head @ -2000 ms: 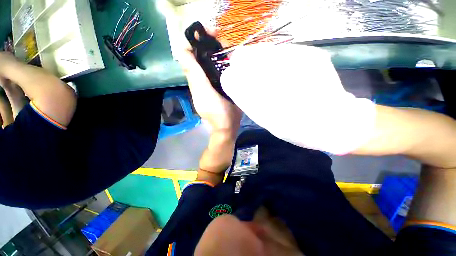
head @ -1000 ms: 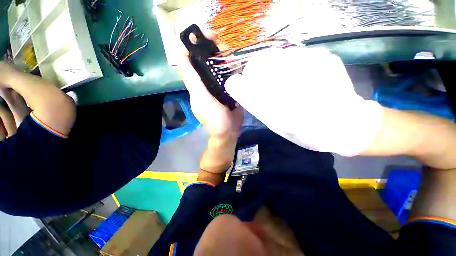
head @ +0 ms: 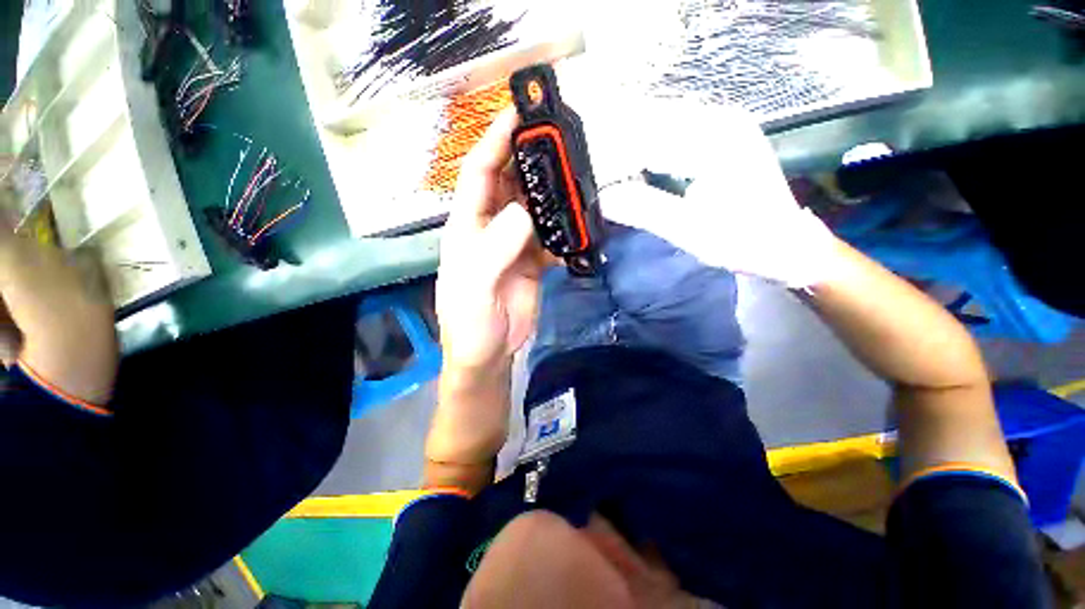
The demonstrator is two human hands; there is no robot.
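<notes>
A black connector housing [head: 556,179] stands near upright at the picture's middle, its face with an orange-red seal ring and rows of small pins or holes turned up. My left hand [head: 482,268], bare, holds it from the left side. My right hand [head: 726,196], in a white overexposed glove, is just right of the housing. A thin wire runs between the housing and the glove; glare hides the fingertips, so I cannot tell what they grip. Orange wires [head: 464,140] lie in the cream tray [head: 387,214] behind the housing.
Black wires [head: 434,36] and pale wires [head: 761,54] lie in the same tray. Part-wired connectors [head: 248,232] lie on the green bench to the left, beside another cream tray [head: 179,244]. A person's arm [head: 60,315] is at far left. Blue stools [head: 399,351] stand below.
The housing has turned to show its orange-ringed face. The wires fanned from it are now mostly out of sight. My right hand has shifted and its wrist shows. The view has shifted, revealing black wires.
</notes>
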